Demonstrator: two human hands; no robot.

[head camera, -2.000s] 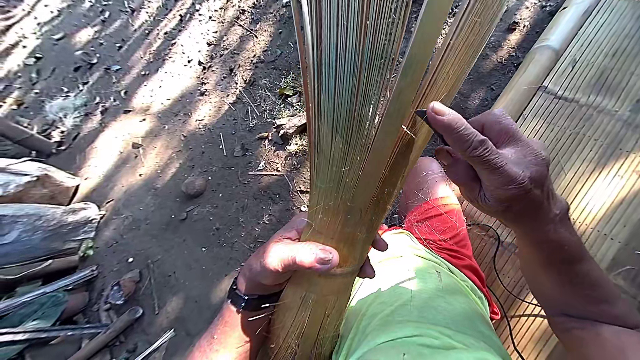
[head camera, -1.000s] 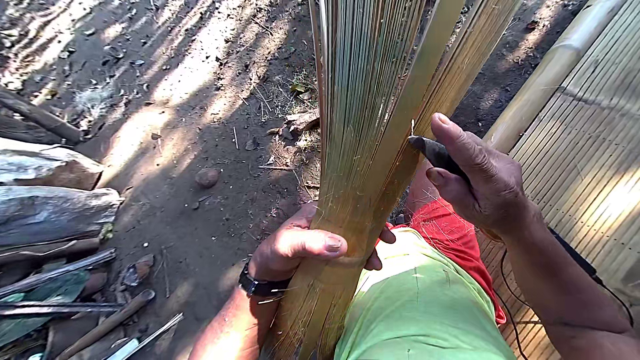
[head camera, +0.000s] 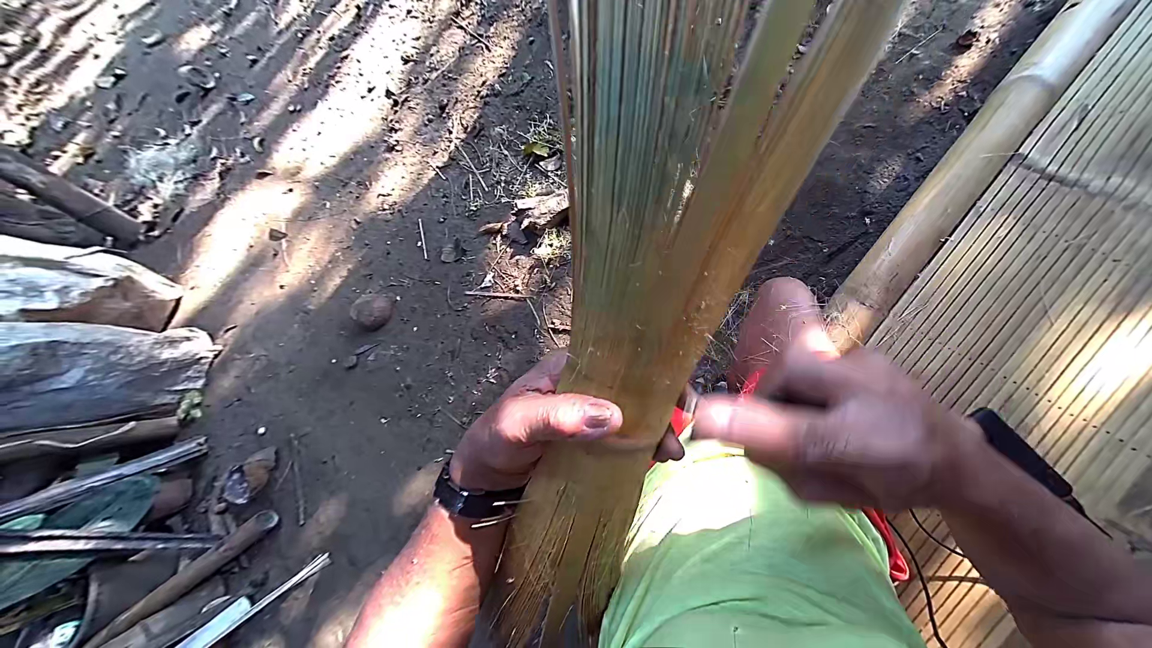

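A long piece of bamboo [head camera: 630, 360], finely split into many thin strips, stands tilted in front of me, its upper strips fanned apart. My left hand [head camera: 540, 423], with a black band at the wrist, grips it around the node, thumb in front and fingertips showing at the right edge. To the right of the node, close to the bamboo, my right hand [head camera: 819, 423] is blurred, its fingers curled around the dark handle of a small blade that is mostly hidden. The bamboo's lower end, also split, rests beside my green shirt.
On the right lies a bamboo slat platform [head camera: 1035, 270] with a thick bamboo pole [head camera: 972, 171] along its edge and a black device [head camera: 1026, 459] with a cable. Weathered logs [head camera: 90, 369] and sticks [head camera: 189, 576] lie left. A round stone [head camera: 372, 311] sits on the dirt.
My right hand has moved down along the bamboo from the fanned strips to beside the node. My left hand keeps its hold at the node.
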